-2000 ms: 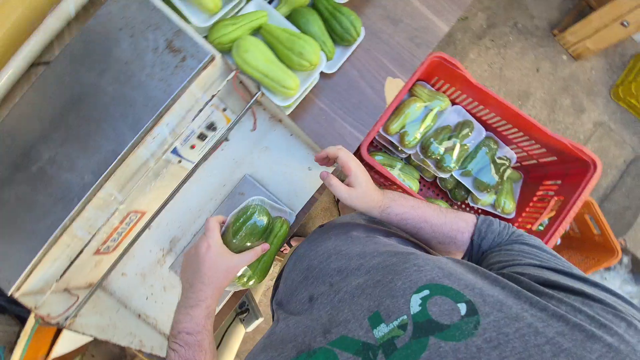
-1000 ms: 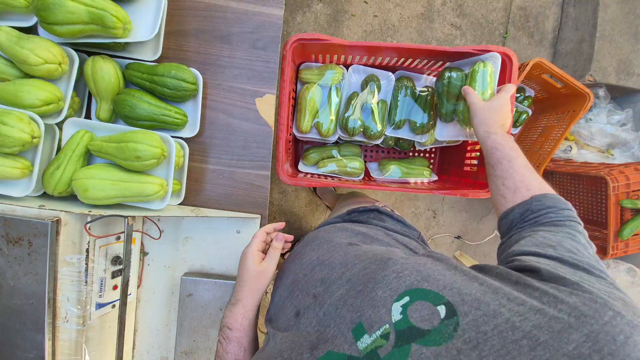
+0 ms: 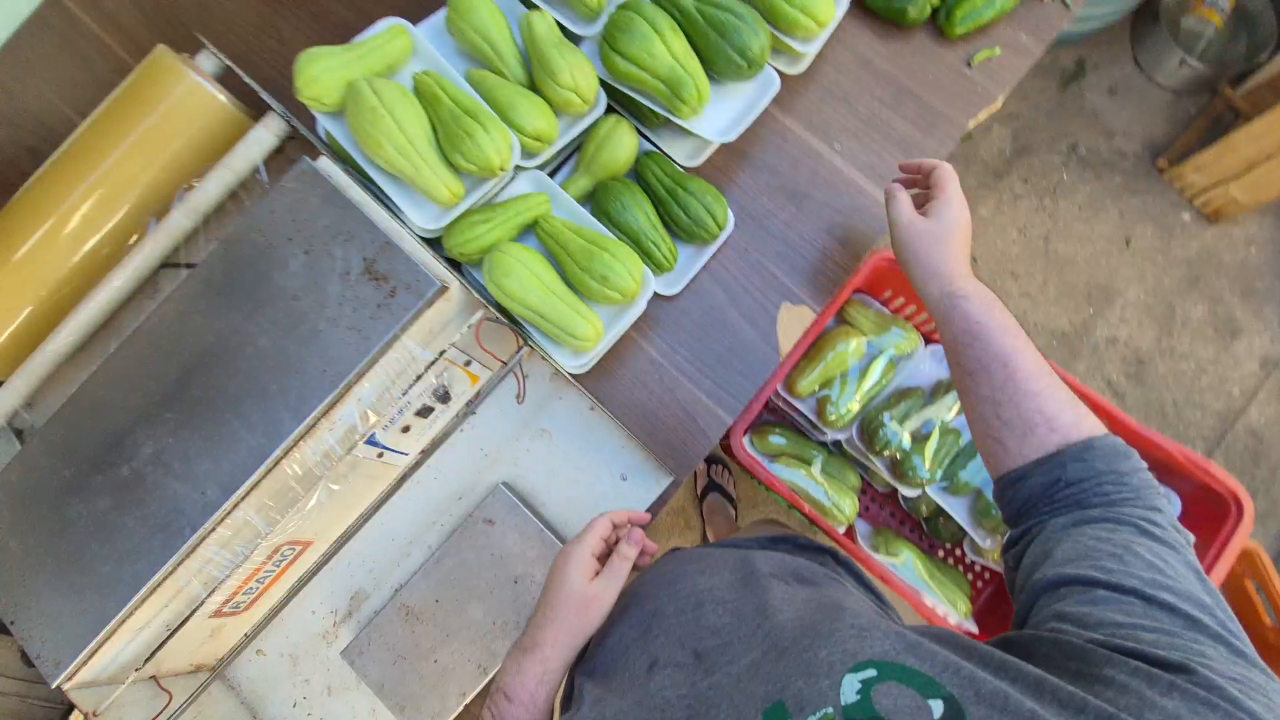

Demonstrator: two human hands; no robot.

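My left hand [image 3: 598, 562] holds nothing, its fingers loosely curled, just right of the square metal plate [image 3: 462, 600] on the wrapping machine. Empty too, my right hand [image 3: 930, 225] is raised near the table's edge, above the back corner of the red plastic crate [image 3: 1215, 490]. Film-wrapped trays of green vegetables [image 3: 895, 425] lie in the crate, partly hidden by my right arm. On the wooden table stand white foam trays of unwrapped chayotes [image 3: 570, 275], some stacked on others. The machine's flat steel top [image 3: 230, 400] is to the left.
A roll of plastic film [image 3: 110, 190] lies at the upper left behind the machine. Green peppers [image 3: 940, 12] sit at the table's far edge. An orange crate [image 3: 1262, 600] is at the lower right, a wooden stool or crate [image 3: 1225, 160] and a metal bucket [image 3: 1200, 45] at the upper right.
My right hand has let go of the wrapped tray in the red crate and moved away from it, toward the table. The view has turned back toward the machine.
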